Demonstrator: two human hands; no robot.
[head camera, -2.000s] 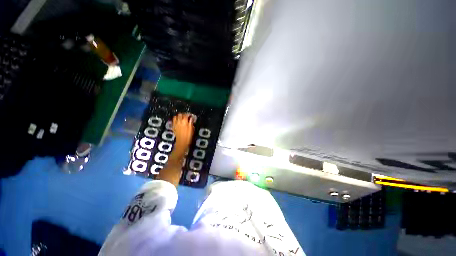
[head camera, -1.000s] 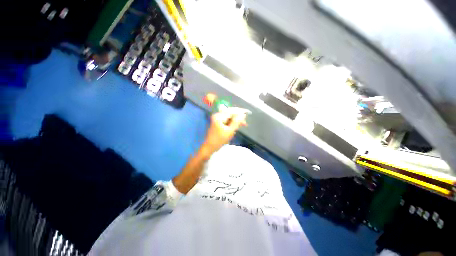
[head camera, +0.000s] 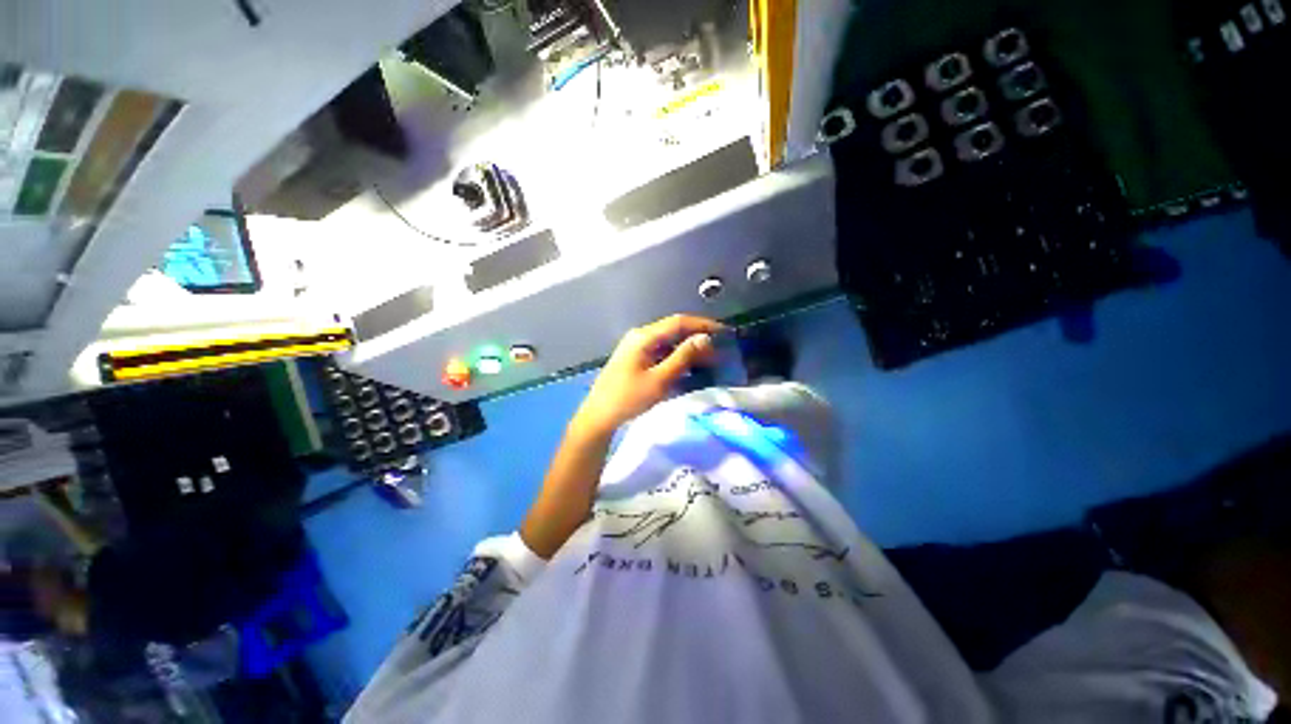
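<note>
My left hand (head camera: 654, 371), bare, is just below the grey front panel (head camera: 609, 297), near its two silver buttons (head camera: 735, 279). Its fingers are curled; I cannot tell whether they hold anything. My right sleeve (head camera: 1133, 651) shows at the lower right; a dim patch of skin lies by the picture's edge and the right hand itself cannot be made out. The dark fixture (head camera: 486, 198) stands in the machine's bright opening. A black tray (head camera: 977, 269) at the right holds several white rings (head camera: 967, 103) in its upper part.
Red, green and orange buttons (head camera: 489, 361) sit at the panel's left. Another ring tray (head camera: 397, 417) lies at the left. Yellow-black bars (head camera: 227, 351) flank the opening. Blurred shapes, perhaps a person (head camera: 71, 608), are at the lower left, beside something blue (head camera: 290, 622).
The view has swung right, bringing the right tray into view. My left hand has moved from the tray, past the coloured buttons, to below the silver buttons.
</note>
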